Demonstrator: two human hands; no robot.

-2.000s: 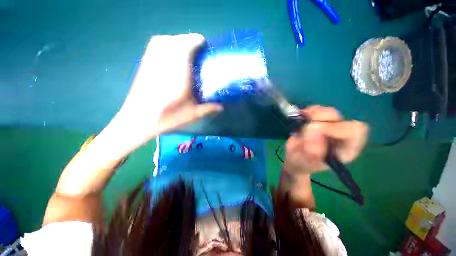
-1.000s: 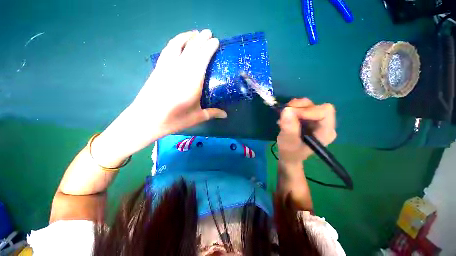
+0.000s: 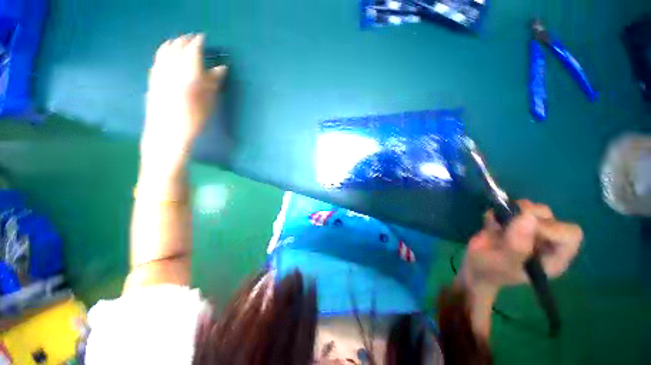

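The blue PCB panel [image 3: 400,153] lies on the mat near its front edge, solder side up, with bright glare on its left part. My right hand [image 3: 525,242] holds the black soldering iron [image 3: 508,208], its tip pointing up and left beside the panel's right edge. My left hand [image 3: 182,85] is away from the panel, on the left part of the mat. Its fingers are bent and blurred by glare; whether it holds anything cannot be told. No solder wire can be made out.
Blue-handled flush cutters [image 3: 539,78] lie at the upper right. Part of a crowded board [image 3: 425,13] shows at the top edge. The round pale dish [image 3: 632,175] is at the right edge. A blue tray [image 3: 20,57] stands at the left edge.
My left hand has let go of the panel and moved left. The iron's tip has come off the panel's middle to its right side. The view has shifted, showing more at the left and top.
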